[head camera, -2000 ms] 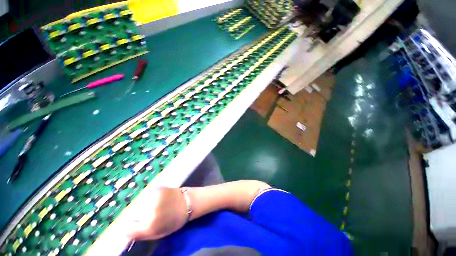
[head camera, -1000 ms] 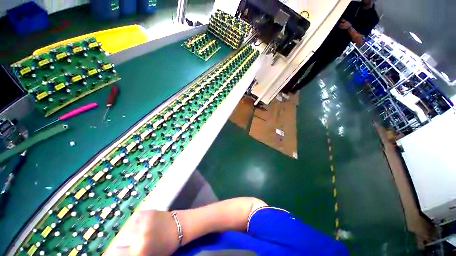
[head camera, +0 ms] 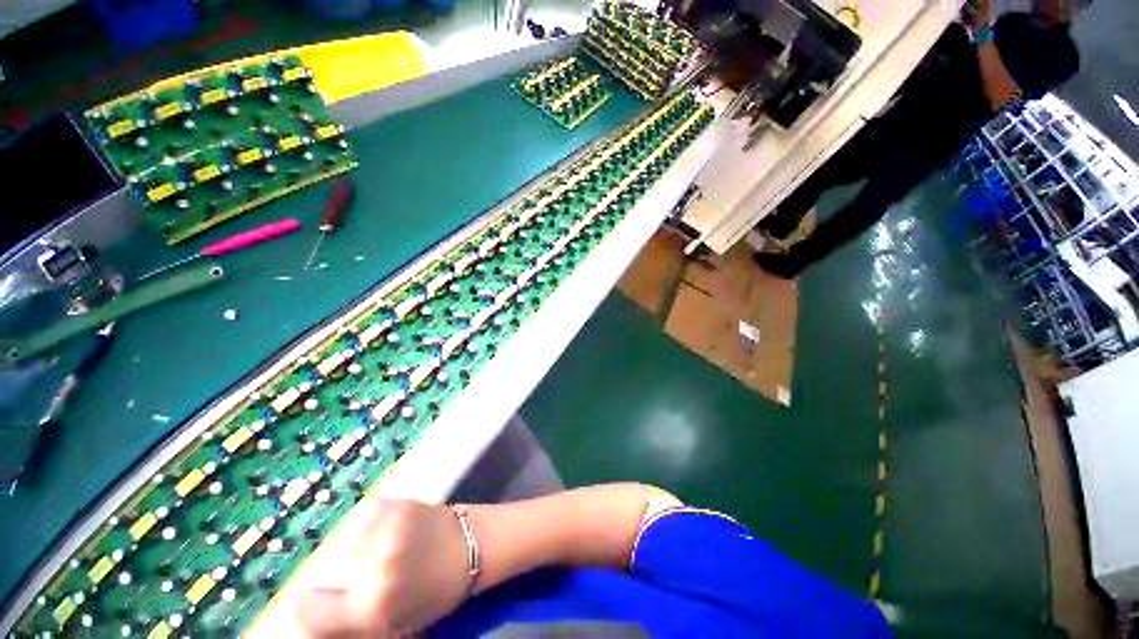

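A long line of populated green PCB panels [head camera: 375, 356] with yellow blocks and small round parts lies on the conveyor, running from the lower left to the upper middle. The pale conveyor rail [head camera: 550, 343] runs along its near side. My right hand [head camera: 381, 568], bare with a thin bracelet at the wrist, rests on the rail at the bottom; its fingers are blurred and partly cut off by glare, so I cannot tell whether they hold the rail. My left hand is not in view.
On the green bench [head camera: 300, 293] lie a populated panel [head camera: 219, 144], a pink-handled screwdriver [head camera: 250, 237], a dark red one [head camera: 335, 206], a green stick tool [head camera: 119, 310] and a black pen [head camera: 63, 406]. A person [head camera: 912, 137] stands by the cream machine [head camera: 762, 181]; cardboard [head camera: 737, 325] lies below.
The view has swung between frames. The standing person shows more fully beside the machine now, with feet by the cardboard. My right hand remains at the rail.
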